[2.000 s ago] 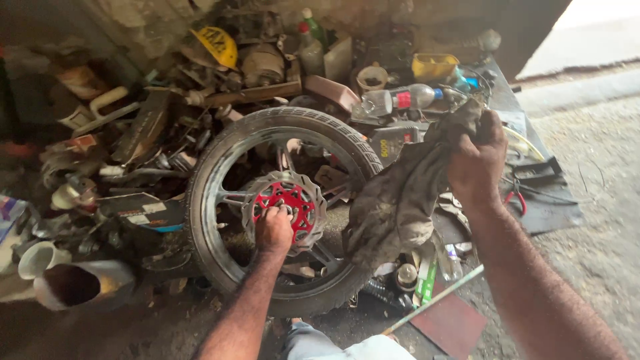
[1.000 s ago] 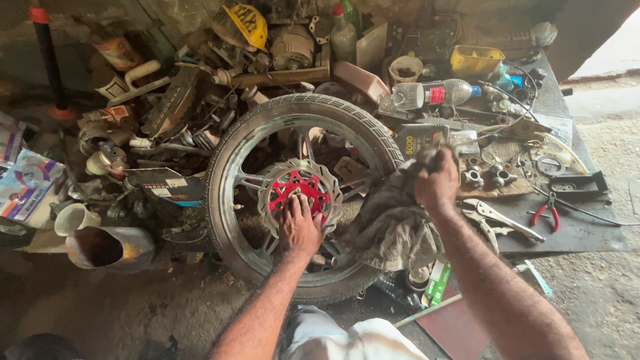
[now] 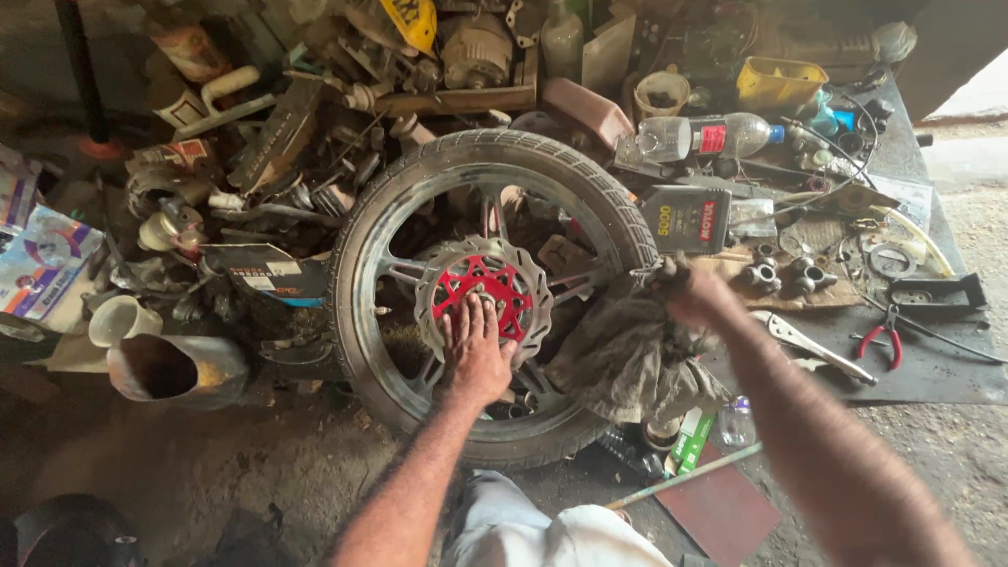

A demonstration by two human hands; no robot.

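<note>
A motorcycle wheel with its tyre (image 3: 630,201) leans against the cluttered bench. At its hub is a wavy-edged brake disc (image 3: 539,303) with a red centre. My left hand (image 3: 476,350) lies on the hub and the red centre, fingers spread and pointing up. On the right of the wheel, my right hand (image 3: 697,295) is blurred and grips the top of a dirty grey cloth (image 3: 626,358), which hangs over the tyre and the lower right of the rim.
Right of the wheel lie locking pliers (image 3: 815,346), red-handled pliers (image 3: 890,339), a Motul oil container (image 3: 693,220) and a plastic bottle (image 3: 736,135). Metal parts crowd the left and back. A cut-open metal container (image 3: 201,370) is at lower left; a green stick (image 3: 685,475) is below right.
My left hand's fingers have spread flat over the hub, where two seconds ago they were bunched. My right hand has moved down and toward the tyre with the cloth.
</note>
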